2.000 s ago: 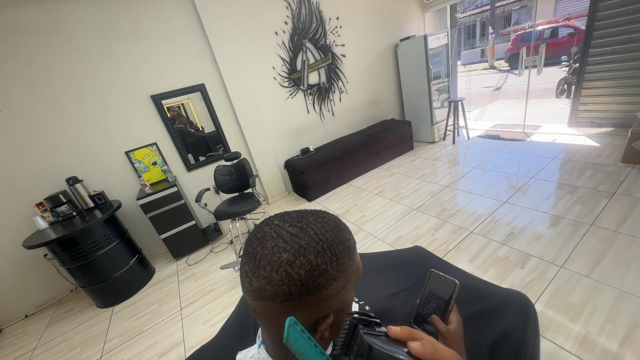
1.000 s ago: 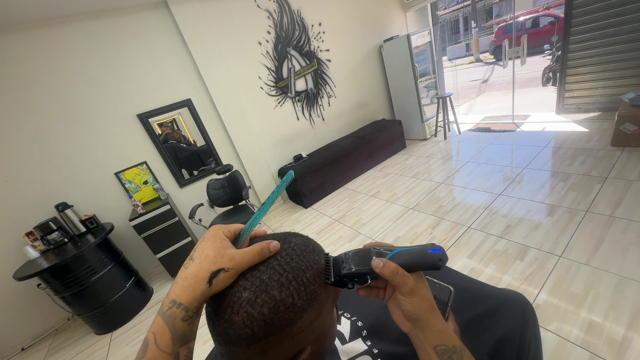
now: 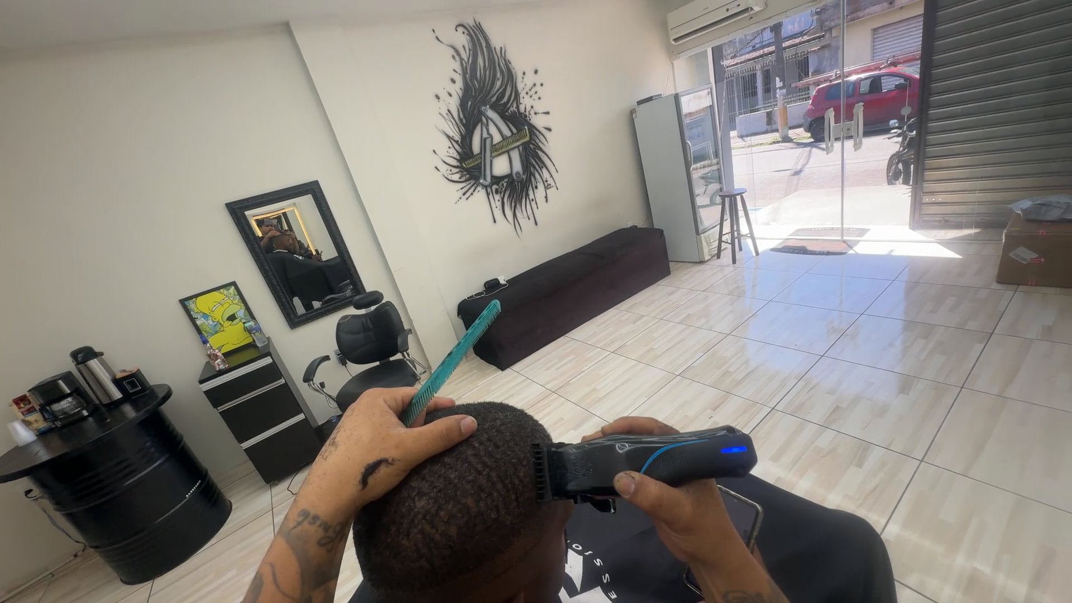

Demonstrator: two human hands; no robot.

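My left hand (image 3: 394,444) rests on top of the seated person's head (image 3: 456,502), with a teal comb (image 3: 452,362) held between thumb and fingers and its toothed end pointing up and right. In my right hand (image 3: 670,502) is a black cordless hair clipper (image 3: 645,461) with a blue light. Its comb guard touches the right side of the short, dark hair. A black barber cape (image 3: 812,536) with white print covers the person. Behind my right wrist, a smartphone (image 3: 743,511) is partly hidden.
A black barber chair (image 3: 373,343) and a drawer cabinet (image 3: 255,410) stand at the left, near a black drum table (image 3: 151,494) with a coffee maker and flasks. Beyond are a dark covered bench (image 3: 578,293), a stool (image 3: 734,222) and a cardboard box (image 3: 1036,255).
Two seconds ago the comb and clipper were low by the ear, and the left hand was out of view. One second ago the left hand was on the head and the clipper at its right side, much as now.
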